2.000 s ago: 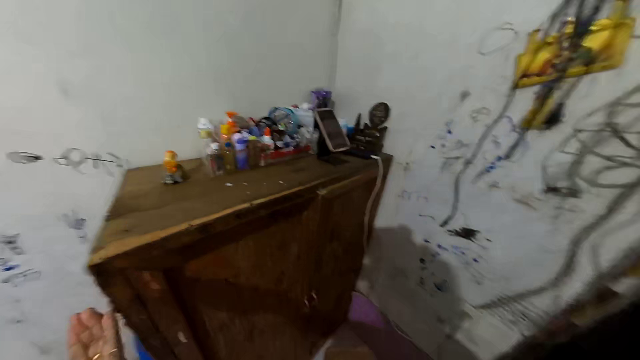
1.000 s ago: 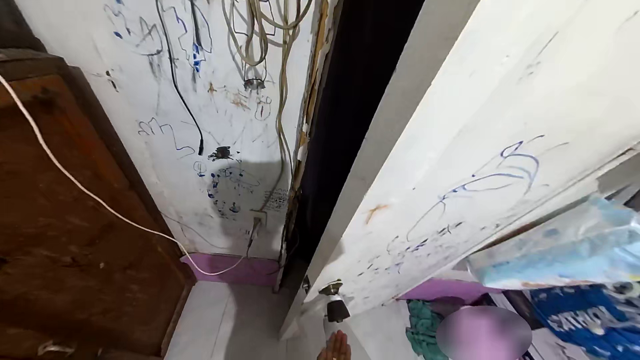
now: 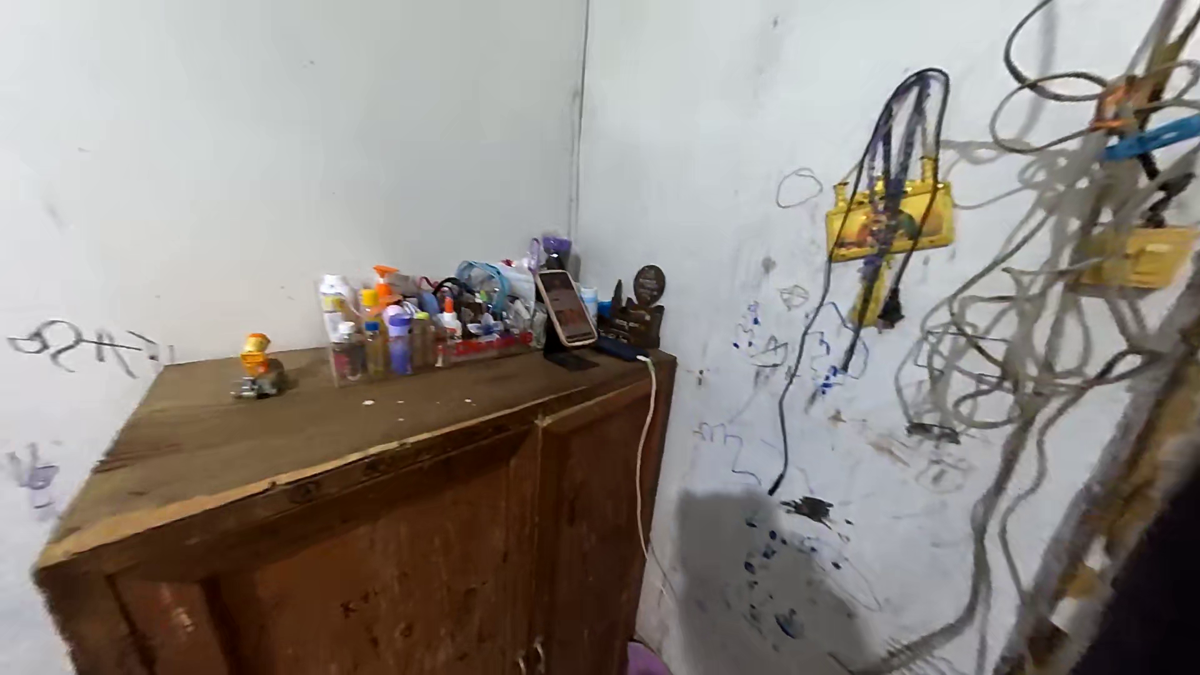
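Neither of my hands is in the head view now. A brown wooden cabinet [image 3: 281,422] fills the lower left, with a small orange and grey toy figure [image 3: 256,367] on its top. Several small bottles [image 3: 380,337] stand towards the back, beside a red-edged tray [image 3: 483,349] of mixed small items. A smartphone [image 3: 566,307] leans upright on a stand at the right end. Next to it are a dark carved ornament [image 3: 641,314] and a dark flat device [image 3: 614,350] with a white cable [image 3: 645,441] hanging down the cabinet's front.
Yellow plastic pouches [image 3: 891,220] on dark lanyards hang on the scribbled right wall. Tangled grey cables [image 3: 1003,347] and a blue clip-like object [image 3: 1153,139] are farther right, near a rough door frame edge [image 3: 1097,525]. Something purple [image 3: 645,659] shows low beside the cabinet.
The view has swung from the doorway and floor back to the cabinet. A hand seen at the bottom edge in both earlier frames is out of view now.
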